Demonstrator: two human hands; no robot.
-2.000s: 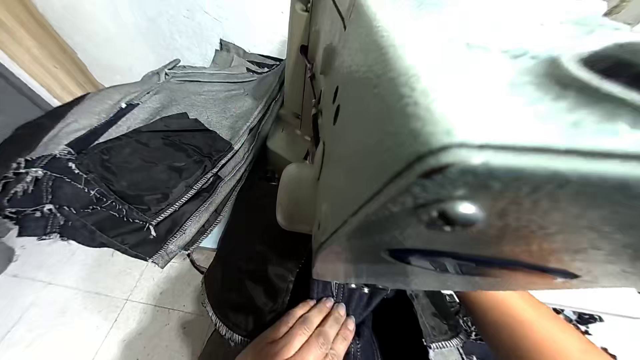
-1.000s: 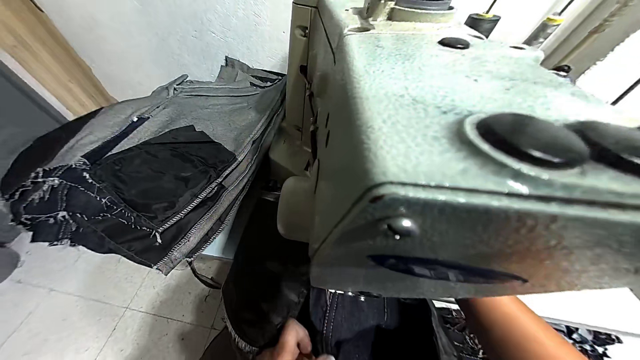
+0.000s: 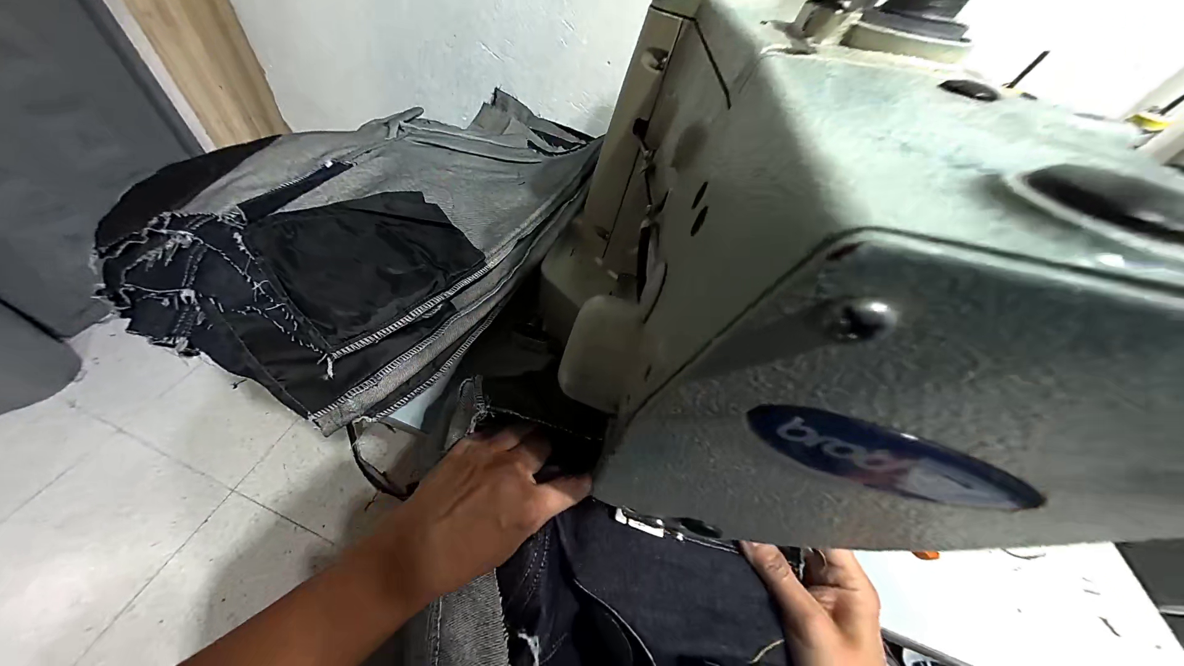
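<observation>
Dark blue denim fabric (image 3: 666, 592) lies under the front of an industrial sewing machine (image 3: 795, 370); the needle is hidden by the machine head. My left hand (image 3: 499, 481) is on black cloth beside the lower left of the head, its fingertips partly hidden in the folds, so its hold is unclear. My right hand (image 3: 828, 601) grips the right edge of the denim, thumb on top, close below the head. Grey denim with an overlocked edge (image 3: 472, 620) hangs under my left forearm.
Grey and black denim pieces with frayed edges and a black pocket lining (image 3: 361, 264) are heaped left of the machine, against the wall (image 3: 435, 55). A white tabletop (image 3: 1027, 601) with thread scraps is at the lower right. Tiled floor (image 3: 176, 490) shows at the lower left.
My left hand has moved up and left from the denim below the machine head to the black cloth beside it. My right hand now shows at the denim's right edge; only the forearm showed before.
</observation>
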